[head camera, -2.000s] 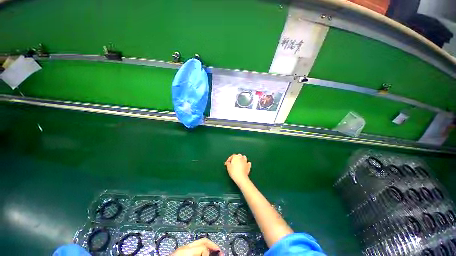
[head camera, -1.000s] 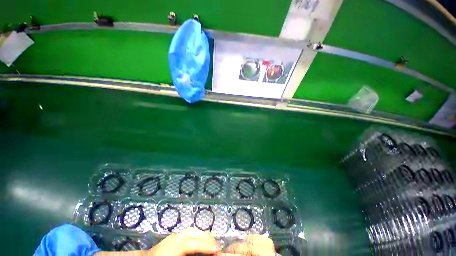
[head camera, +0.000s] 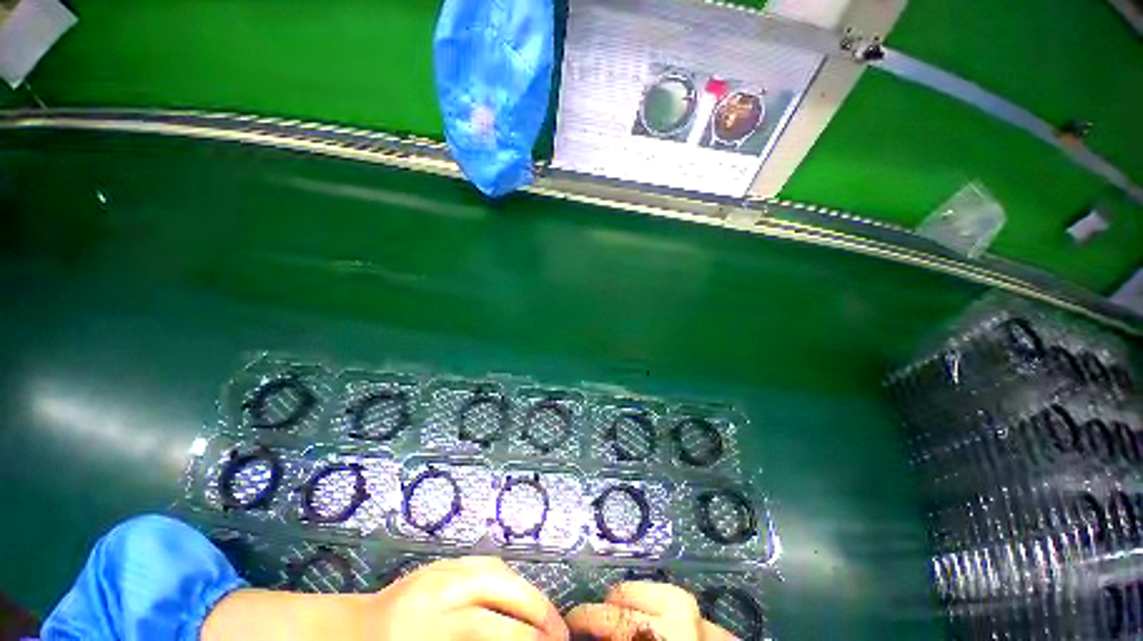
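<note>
My left hand (head camera: 458, 604) is at the bottom edge, bare, with a blue sleeve cover (head camera: 144, 589) at the wrist. My right hand (head camera: 649, 612) is beside it, cut off by the bottom edge. Their fingertips meet over the near part of the clear blister tray (head camera: 767, 546). Something small and dark shows at the fingertips, mostly hidden; I cannot tell what it is. Black ring parts (head camera: 431, 500) lie in the tray's pockets, in rows. The hands cover part of the third row.
A tall leaning pile of clear stacked trays (head camera: 1047, 463) with black rings stands at the right. At the back, a crumpled blue plastic cover (head camera: 496, 94) and an instruction sheet (head camera: 608, 132) hang on the green panel. A small clear bag (head camera: 965, 220) is at the back right.
My right hand has come back from the bare mat to meet my left hand over the tray. The view has tilted down, showing more of the tray's near side.
</note>
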